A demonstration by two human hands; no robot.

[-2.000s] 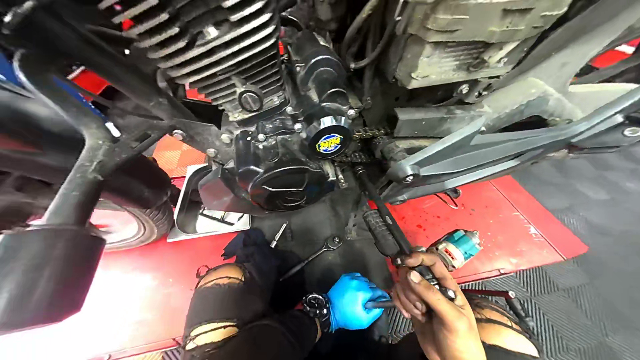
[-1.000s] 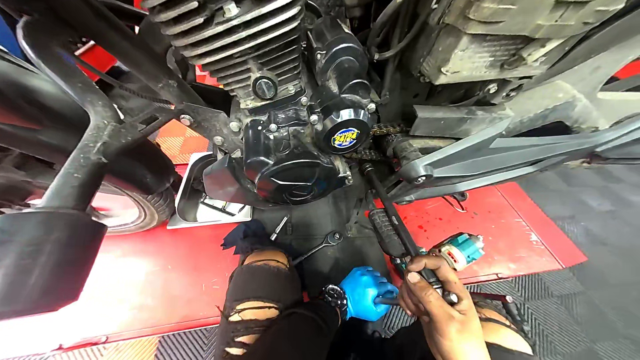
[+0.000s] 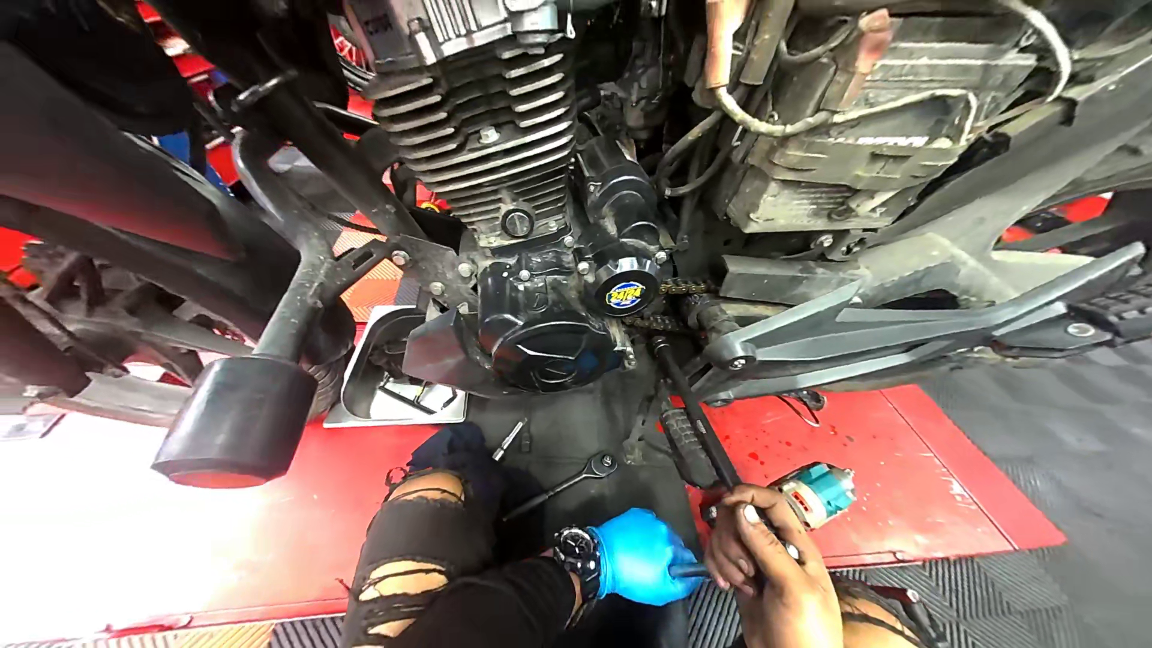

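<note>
In a blue glove, my left hand [image 3: 643, 556] is closed around the end of a dark bar [image 3: 691, 570] low in the head view. My bare right hand [image 3: 774, 567] grips a long black extension bar [image 3: 700, 423] near its handle end. That bar slopes up and left to the underside of a motorcycle engine, below the drive chain [image 3: 686, 286]. Just left of its upper end is the black engine side cover [image 3: 549, 353]. Whether the two bars are joined is hidden by my right hand.
A ratchet wrench [image 3: 562, 484] and a small metal tool [image 3: 510, 439] lie on the dark mat. A tray [image 3: 353, 416] with tools stands left. A teal power tool [image 3: 817, 495] lies right on the red platform. The footrest bracket [image 3: 810, 337] and crash guard [image 3: 301, 315] jut out nearby.
My hands have kept their holds on the bars, with no plain change in either grip. The view has shifted slightly.
</note>
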